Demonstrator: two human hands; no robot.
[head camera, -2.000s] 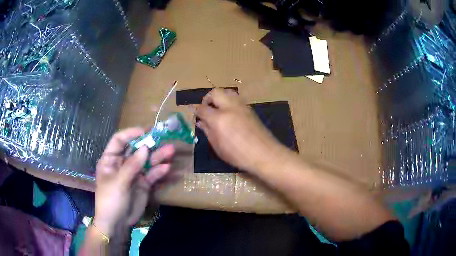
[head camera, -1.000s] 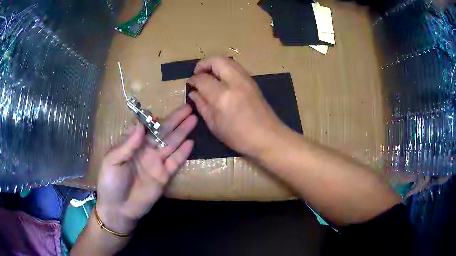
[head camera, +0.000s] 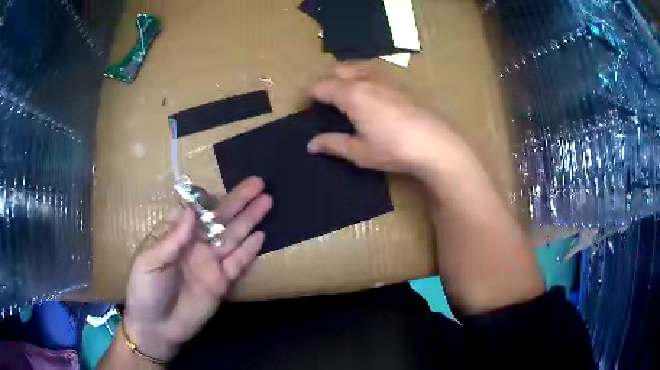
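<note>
My left hand (head camera: 192, 264) is palm up at the lower left and holds a small circuit board (head camera: 200, 211) edge-on between thumb and fingers. A thin white wire (head camera: 174, 148) rises from the board. A large matte black sheet (head camera: 297, 188) lies tilted on the cardboard in front of me. My right hand (head camera: 369, 123) rests over its upper right part, thumb and fingers apart; whether a small piece is under the fingertips is hidden. A narrow black strip (head camera: 224, 112) lies beyond the sheet.
Brown cardboard (head camera: 217, 43) is the work surface. Another green circuit board (head camera: 136, 50) lies at the upper left. Black sheets (head camera: 354, 29) with cream backing paper (head camera: 402, 25) lie at the top. Shiny clear trays (head camera: 47, 159) stand left, and more clear trays (head camera: 579, 144) stand right.
My right hand has moved right and its fingers have spread over the large sheet. The sheet and strip appear more tilted. My left hand still holds the board, which has turned edge-on since two seconds ago.
</note>
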